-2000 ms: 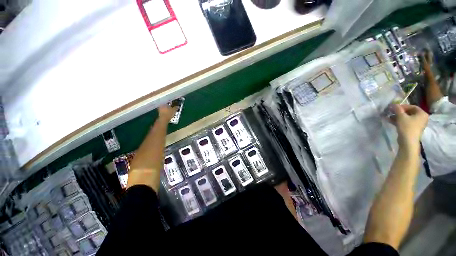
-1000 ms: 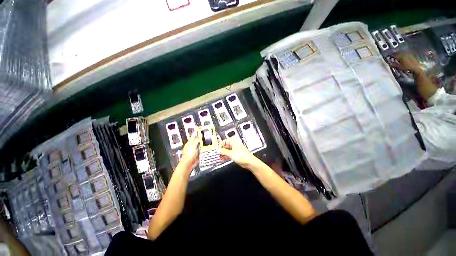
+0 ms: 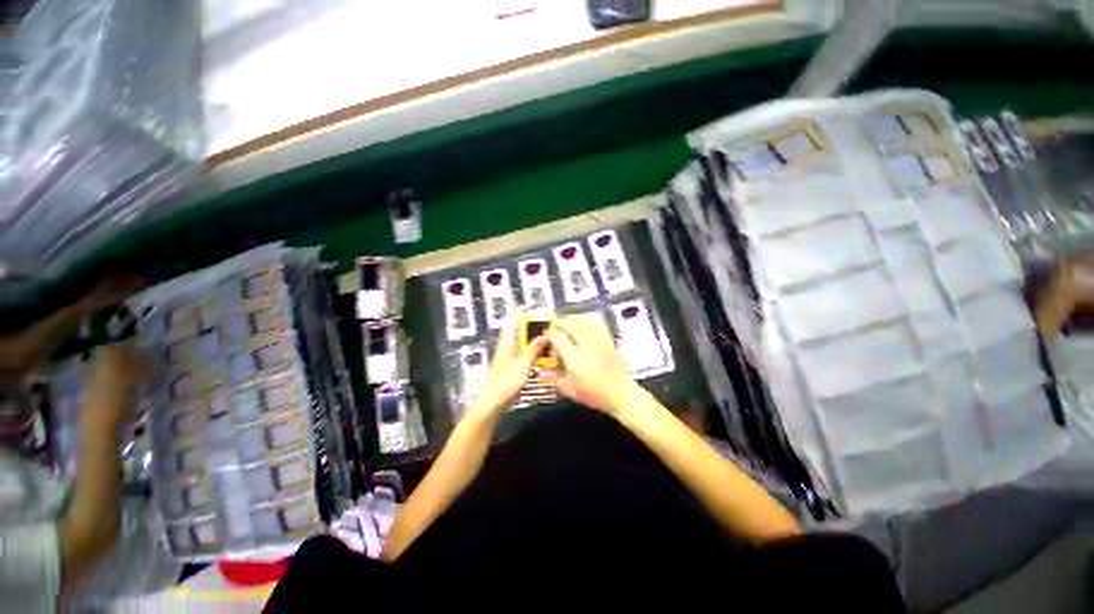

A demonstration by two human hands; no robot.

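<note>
My left hand (image 3: pixel 516 371) and my right hand (image 3: pixel 587 363) meet over the clear blister tray (image 3: pixel 681 386) in front of my body. Between them they hold a yellow-framed front cover (image 3: pixel 539 343) with a dark window, its striped lower part partly hidden by my fingers. Whether a phone unit is joined to it cannot be told. White phones with dark windows lie in the tray pockets, such as one at the upper right (image 3: pixel 611 263). My hands hide part of the lower row.
Phone units (image 3: pixel 380 354) are piled left of the tray; one (image 3: pixel 406 216) lies on the green belt (image 3: pixel 528 180). Foam-lined parts trays stand at right (image 3: pixel 858 348) and left (image 3: pixel 234 408). Clear trays (image 3: pixel 90 132) are stacked upper left. Coworkers' arms (image 3: pixel 98 444) show at both sides.
Two seconds ago my hands were apart, left at the belt, right over the foam tray; they came together over the blister tray. Since one second ago they closed further around the yellow-framed cover. The view shifted.
</note>
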